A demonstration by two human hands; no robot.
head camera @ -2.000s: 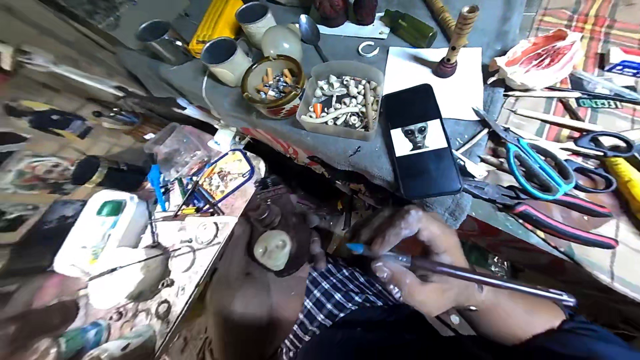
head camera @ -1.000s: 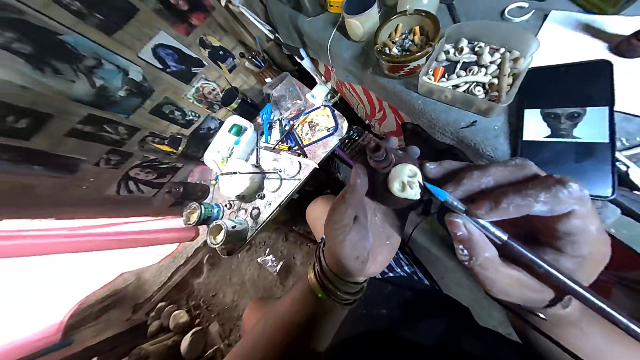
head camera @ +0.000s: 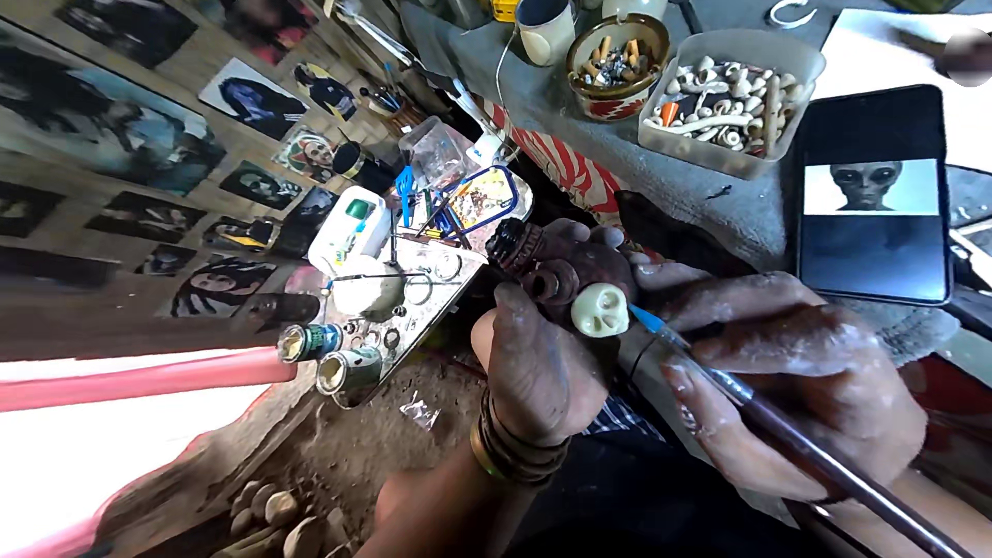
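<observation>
My left hand (head camera: 542,372) is closed around a dark reddish-brown carved piece (head camera: 593,267) with a round socket and a ridged end. On its near side sits a small cream-coloured face (head camera: 601,310) with two hollows like eye sockets. My right hand (head camera: 798,372) grips a slim dark-handled tool (head camera: 837,465) with a silver collar and a blue pointed tip. That tip is at the right edge of the cream face; whether it touches cannot be told. Beyond the right hand lies a phone (head camera: 872,256), its screen showing a grey alien head.
A plastic tub (head camera: 728,159) of small pale pieces and an ashtray (head camera: 616,105) of cigarette butts stand on the grey-covered table. To the left, a small worktop (head camera: 434,287) bears a white container (head camera: 349,232), thin tools and open tins (head camera: 349,372). Pictures cover the wall.
The view has swung left since the earliest frame. The cream piece, smooth and rounder two seconds ago, now shows eye hollows, and the tool's tip is closer to it.
</observation>
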